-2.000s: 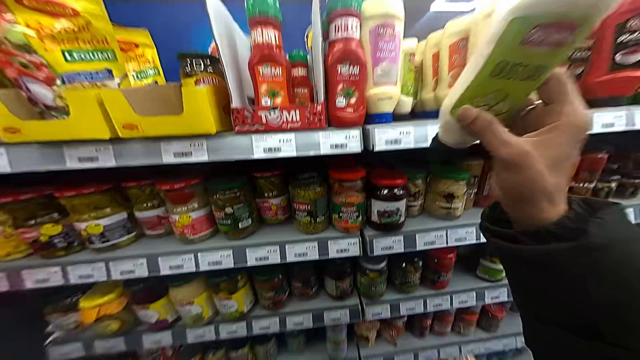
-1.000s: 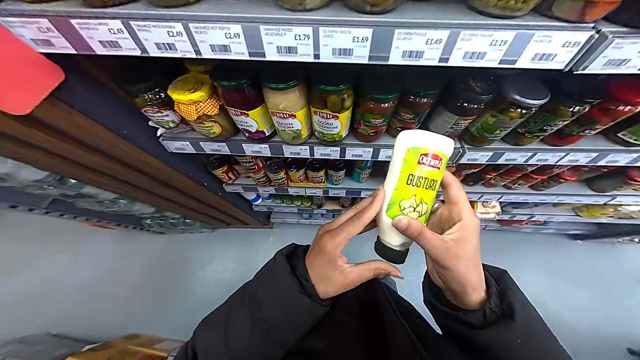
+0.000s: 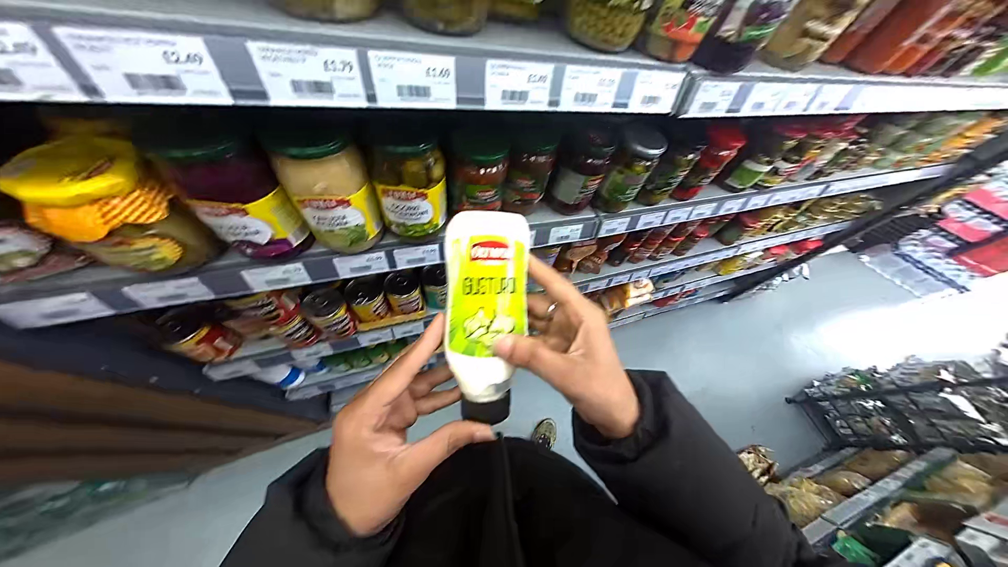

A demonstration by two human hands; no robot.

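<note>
A white plastic squeeze bottle (image 3: pixel 487 307) with a green label and a black cap is upright in front of me, cap end down. My right hand (image 3: pixel 579 346) grips its right side, the thumb lying across the lower label and the fingers behind. On the other side, my left hand (image 3: pixel 394 425) has its fingers spread along the bottle's lower left edge, with the thumb by the black cap. The left fingertips seem to touch the bottle, without closing around it. Both sleeves are black and padded.
Shelves of glass jars (image 3: pixel 327 193) stretch ahead, with a yellow-lidded jar (image 3: pixel 94 197) at left. Cans (image 3: pixel 366 299) stand lower down. A shelf edge with price labels (image 3: pixel 307 72) crosses the top. Bagged goods (image 3: pixel 835 480) lie on a low rack at lower right, beyond the grey floor (image 3: pixel 693 346).
Two seconds ago my right hand held the bottle up by the top shelf; it is now low before me. My left hand has come in beside it. The view has tilted down strongly.
</note>
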